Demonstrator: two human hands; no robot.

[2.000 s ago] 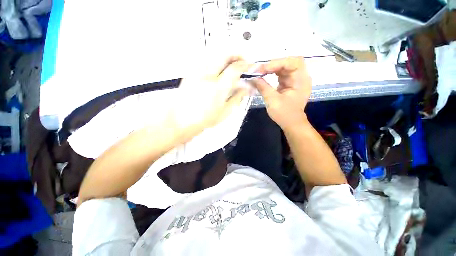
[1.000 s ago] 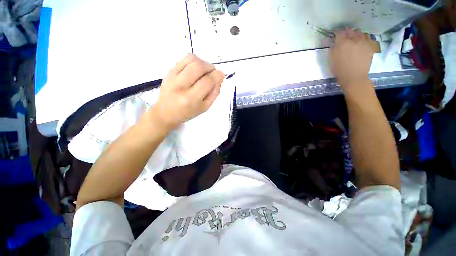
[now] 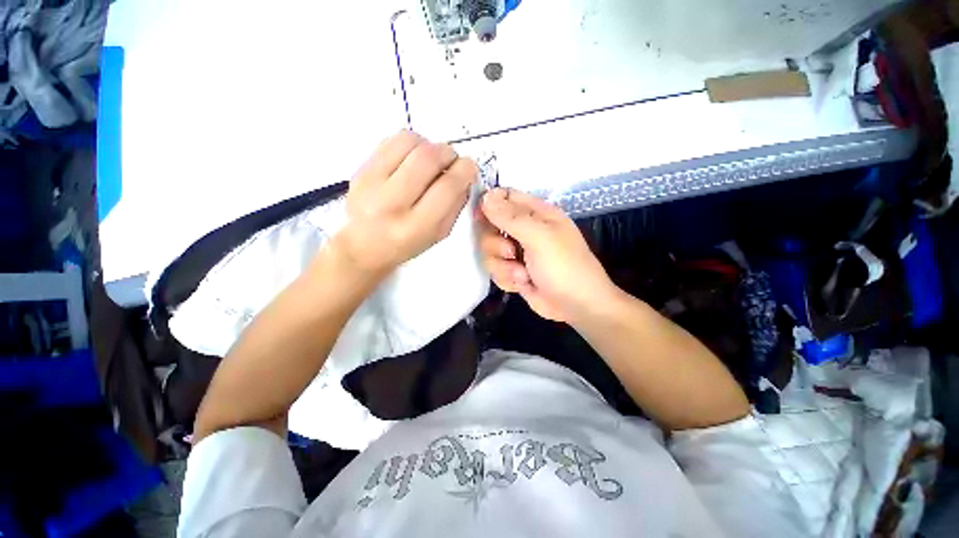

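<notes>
My left hand [image 3: 408, 205] pinches the edge of the white pocketing [image 3: 421, 299] and brown garment at the table's front edge. The dark brown band [image 3: 247, 221] curves leftward along the cloth's upper edge. My right hand [image 3: 542, 252] is closed around the thread snips, mostly hidden in the palm. The silvery snip tips [image 3: 489, 168] show beside my left fingertips at the cloth end. A dark brown garment part [image 3: 415, 380] hangs over my lap.
The presser foot and needle area [image 3: 482, 23] is at the top edge. A tan cardboard strip [image 3: 757, 86] lies right on the machine bed. The silvery ruler-like table edge [image 3: 736, 168] runs right. Blue crate parts and cloth pieces [image 3: 831, 284] are below right.
My right hand has moved back from the tan strip to the cloth end beside my left hand. The snips have left their place on the table. My left hand keeps its hold.
</notes>
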